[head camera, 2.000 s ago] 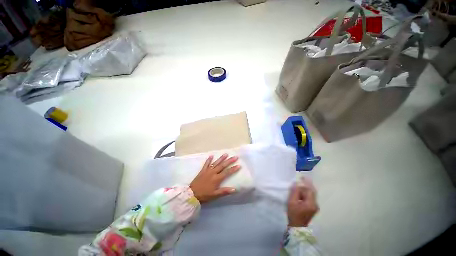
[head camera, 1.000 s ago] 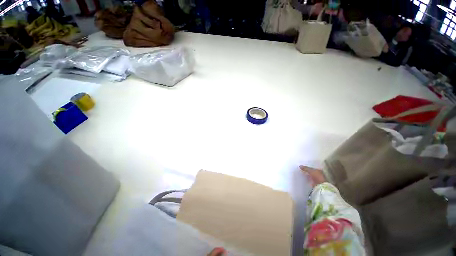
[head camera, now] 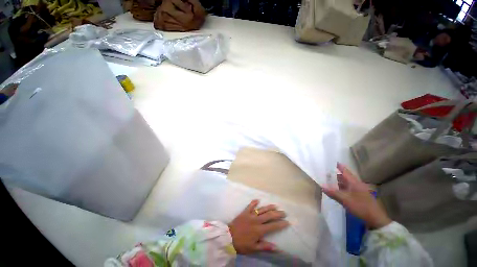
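Note:
A beige tote (head camera: 272, 169) lies flat in front of me, a strap loop showing at its left. A white sheet (head camera: 204, 201) covers its near part. My left hand (head camera: 259, 227) lies flat on this sheet with fingers spread. More white sheet (head camera: 308, 141) lies rumpled along the tote's far and right sides. My right hand (head camera: 358, 195) is at the tote's right edge, its fingertips at the sheet; whether they grip it is unclear. A blue tape dispenser (head camera: 355, 232) is partly hidden below my right hand.
A large whitish wrapped block (head camera: 83, 141) stands at left. Taupe totes (head camera: 384, 148) stand at right, near a red item (head camera: 426, 104). Clear-bagged packs (head camera: 196, 52) and brown bags (head camera: 180, 14) are far left. A person's hand (head camera: 9, 91) shows at the left edge.
The view has shifted. My left hand has come fully into view on the near sheet. My right hand has come back to the tote's right edge, and the far sheet is now rumpled beside the tote.

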